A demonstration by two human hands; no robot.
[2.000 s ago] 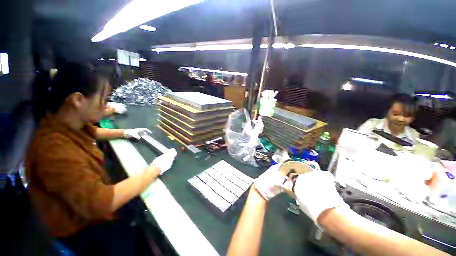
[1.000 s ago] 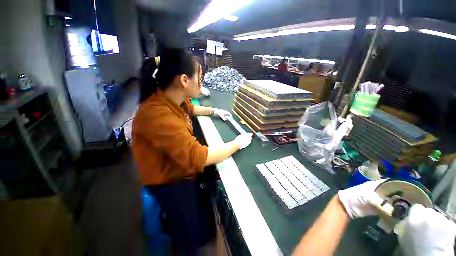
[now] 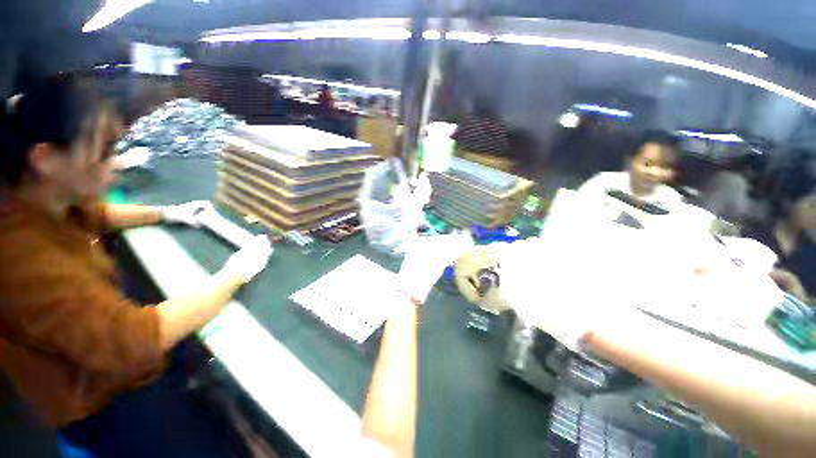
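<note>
The tan tape or film reel [image 3: 474,275] with its dark hub stands at the left of the machine. My left hand [image 3: 431,261], in a white glove, is at the reel's upper left edge. My right hand [image 3: 556,291], also white-gloved, is at the reel's right side, overexposed and blending into the white machine area [image 3: 716,284]. Blur and glare hide whether either hand grips anything. Rows of small silver blocks [image 3: 580,420] lie below my right forearm. A flat silver-grey slab of parts [image 3: 347,297] lies on the dark green mat, left of my left hand.
A person in an orange-brown top [image 3: 80,313] sits at left, gloved hands at a thin strip [image 3: 228,231]. Behind are stacked trays [image 3: 291,183], a loose parts heap [image 3: 183,125], a clear plastic bag [image 3: 386,210] and a green-white container [image 3: 438,148]. Another person [image 3: 646,170] is behind the machine.
The view swung left, then back right, and now shows the blocks below my right forearm. Both my hands stay around the reel; my left hand now sits at its upper left edge.
</note>
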